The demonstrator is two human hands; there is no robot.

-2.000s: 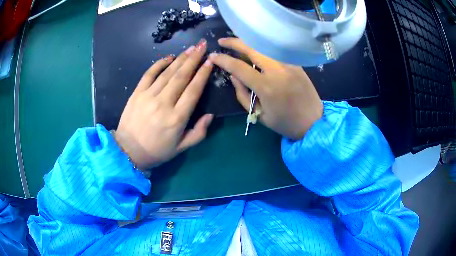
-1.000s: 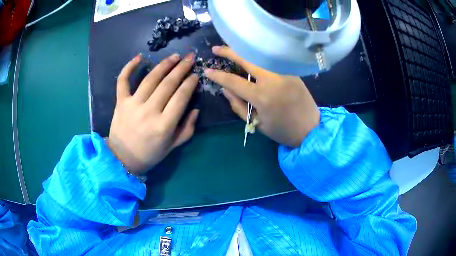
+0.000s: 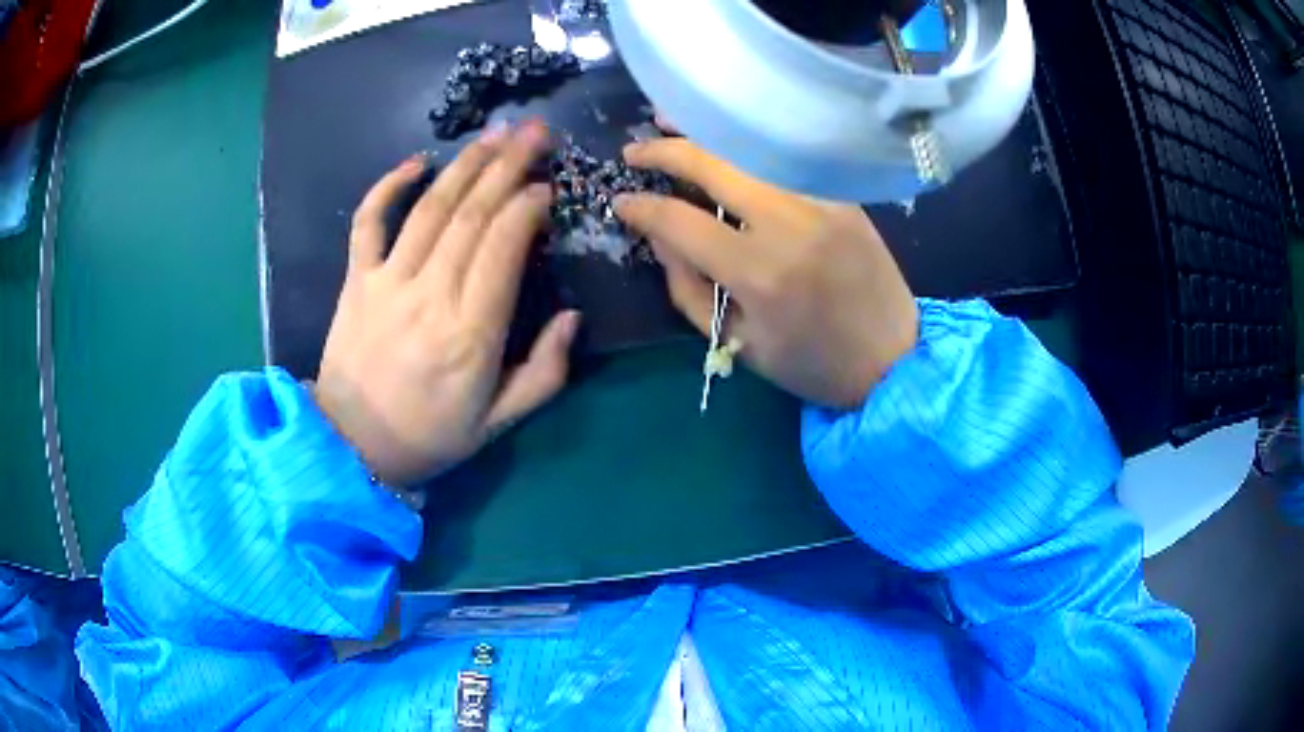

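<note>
A loose pile of small black and silver components (image 3: 594, 189) lies on the black work pad (image 3: 322, 258) between my hands. A second, darker pile (image 3: 494, 83) lies farther back on the pad. My left hand (image 3: 443, 308) is palm down with fingers spread, its fingertips beside the near pile's left side, holding nothing. My right hand (image 3: 787, 272) has its fingertips at the pile's right side. It holds thin silver tweezers (image 3: 715, 322), tucked between the fingers and pointing toward me, with a small pale piece on them.
The microscope's white ring light (image 3: 844, 129) hangs over the pad, above and beside my right hand. A black gridded tray (image 3: 1216, 215) is at the right. A white card (image 3: 365, 17) and a shiny clear piece (image 3: 561, 32) are at the pad's back edge. A red bin (image 3: 36, 57) is far left.
My hands have moved apart from nearly touching, and the near pile shows more between them. My left hand moved left, and its fingers shifted again slightly. The tweezers stay in my right hand.
</note>
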